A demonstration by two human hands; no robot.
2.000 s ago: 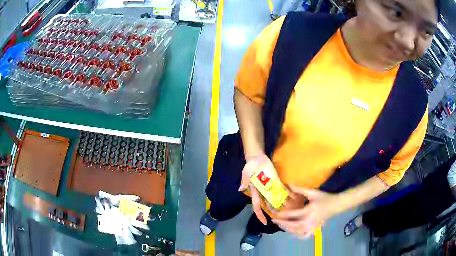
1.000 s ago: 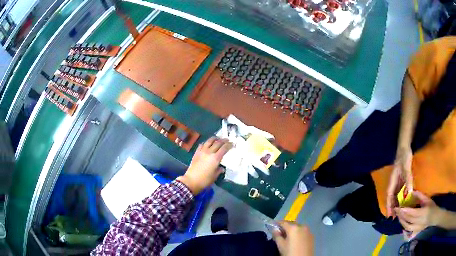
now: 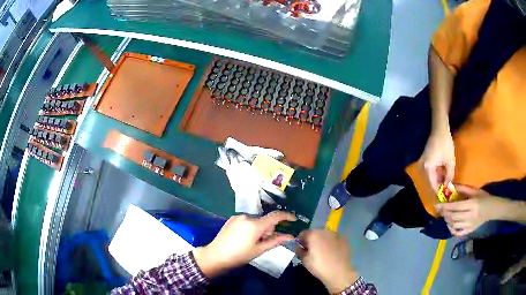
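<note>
My right hand (image 3: 327,257) is low in the centre, its fingers closed on a small shiny item (image 3: 299,244), too small and blurred to name. My left hand (image 3: 247,241) is beside it, index finger and thumb apart, the thumb tip close to the item. Whether the thumb touches it is unclear. Crumpled white work gloves (image 3: 245,184) lie on the bench corner above my hands. A yellow card (image 3: 271,171) with a dark picture lies on them. Small silver metal pieces (image 3: 302,218) lie by the bench edge.
A fixture board (image 3: 248,129) with rows of dark parts, an empty tray (image 3: 145,92) and a narrow strip (image 3: 124,144) lie on the green bench. Blister trays (image 3: 230,26) are on the shelf. A white sheet (image 3: 151,242) lies below. A person (image 3: 484,138) at right holds a yellow card (image 3: 447,193).
My left hand has moved from the gloves down and right to beside my right hand. My right hand is slightly higher with the shiny item. The view has shifted, and the bench things appear further left.
</note>
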